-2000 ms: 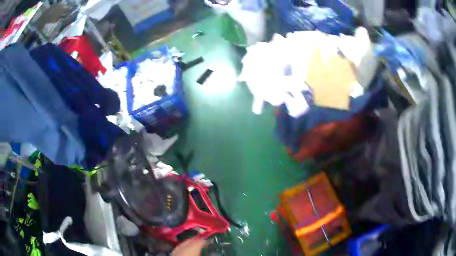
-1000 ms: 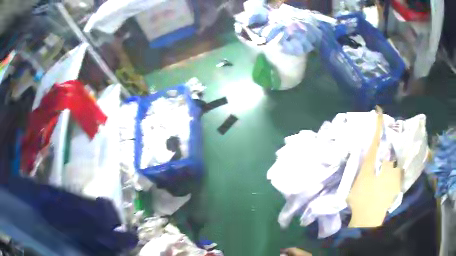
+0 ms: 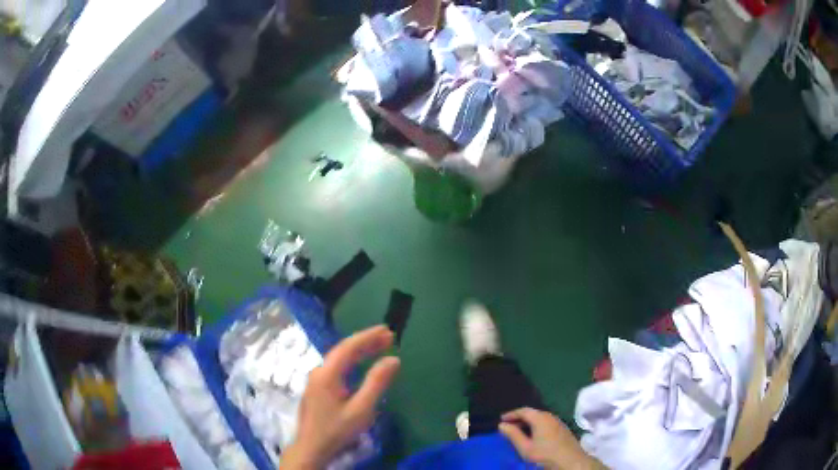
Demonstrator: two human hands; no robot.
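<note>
My left hand point(image 3: 342, 397) is raised at the lower middle, fingers apart and empty, in front of a blue crate point(image 3: 319, 332) of white pieces. My right hand point(image 3: 544, 439) is at the bottom edge, partly cut off, beside blue cloth point(image 3: 469, 454); whether it holds anything cannot be told. Ahead, a white tub point(image 3: 492, 174) with a green patch is topped with tied light blue bundles point(image 3: 501, 87).
A blue plastic crate point(image 3: 634, 133) of pieces stands at the upper right. A white heap point(image 3: 657, 395) with a tan card pattern point(image 3: 755, 404) is at the right. Dark strips point(image 3: 349, 275) lie on the green floor point(image 3: 542, 248). My shoe point(image 3: 479, 332) shows.
The view has moved forward, so the tub and bundles are nearer. My left hand has come into view, and more of my right hand shows. The red stool and orange stool are out of view.
</note>
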